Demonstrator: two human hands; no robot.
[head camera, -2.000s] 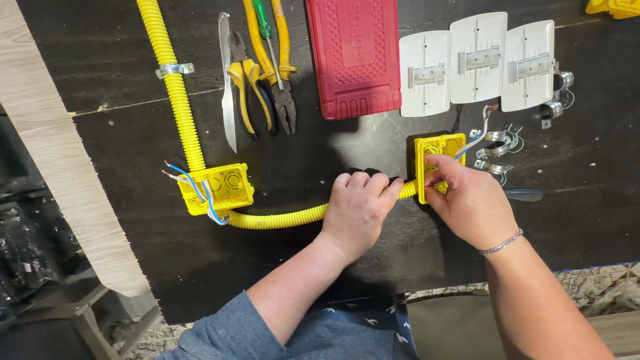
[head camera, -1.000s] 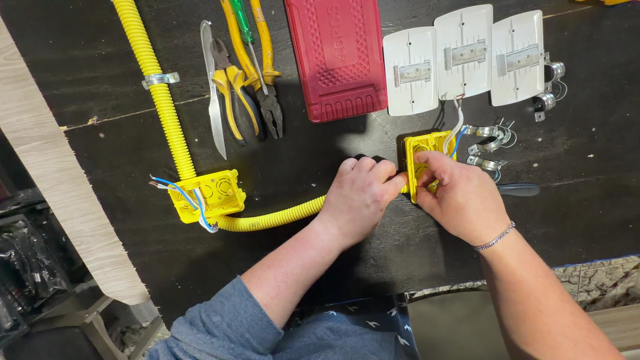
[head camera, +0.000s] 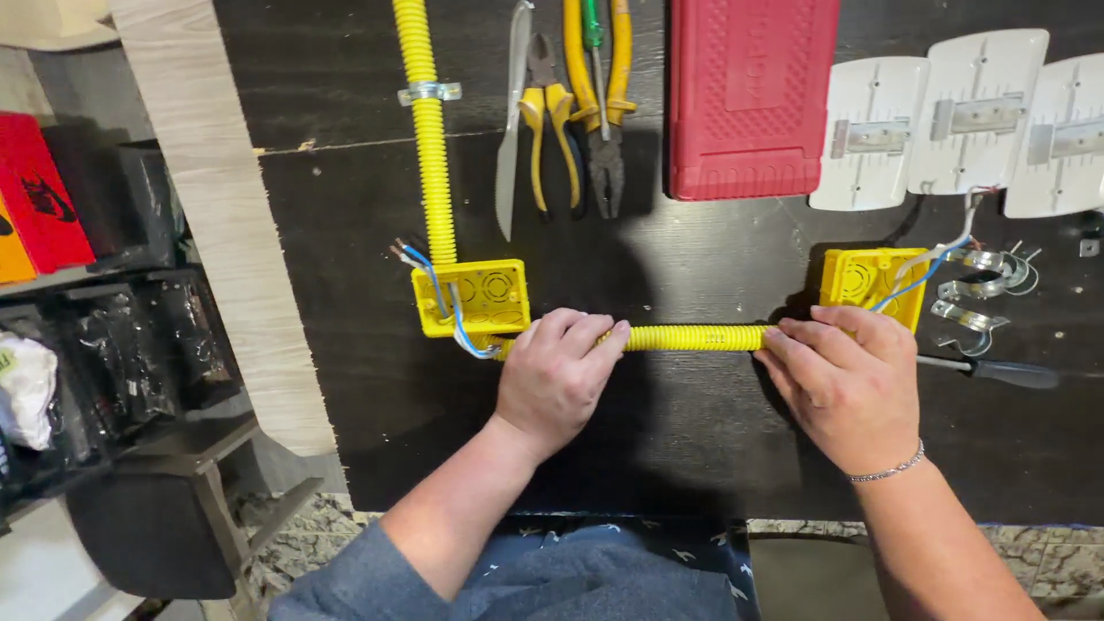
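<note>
My left hand (head camera: 561, 375) grips the yellow corrugated conduit (head camera: 694, 337) near the left yellow electrical box (head camera: 483, 297). Around the conduit's right end, beside the right yellow electrical box (head camera: 869, 278), my right hand (head camera: 841, 379) is closed. The conduit lies nearly straight between the two boxes; its right tip is hidden by my fingers. Blue and white wires (head camera: 461, 323) loop out of the left box, and a white and a blue wire (head camera: 927, 263) rise from the right one. A second, upright conduit (head camera: 431, 164) reaches the left box's top and passes through a metal clamp (head camera: 429, 92).
Behind lie a serrated knife (head camera: 511, 129), diagonal cutters (head camera: 549, 121), combination pliers (head camera: 606, 155), a green screwdriver (head camera: 593, 34) and a red case (head camera: 750, 103). White cover plates (head camera: 871, 172), loose metal clamps (head camera: 970, 316) and a dark-handled screwdriver (head camera: 1013, 373) are at the right. A chair (head camera: 147, 526) stands at the lower left.
My left hand has moved left along the conduit, toward the left box. My right hand has gone from the right box onto the conduit's right end. The sagging conduit is now nearly straight.
</note>
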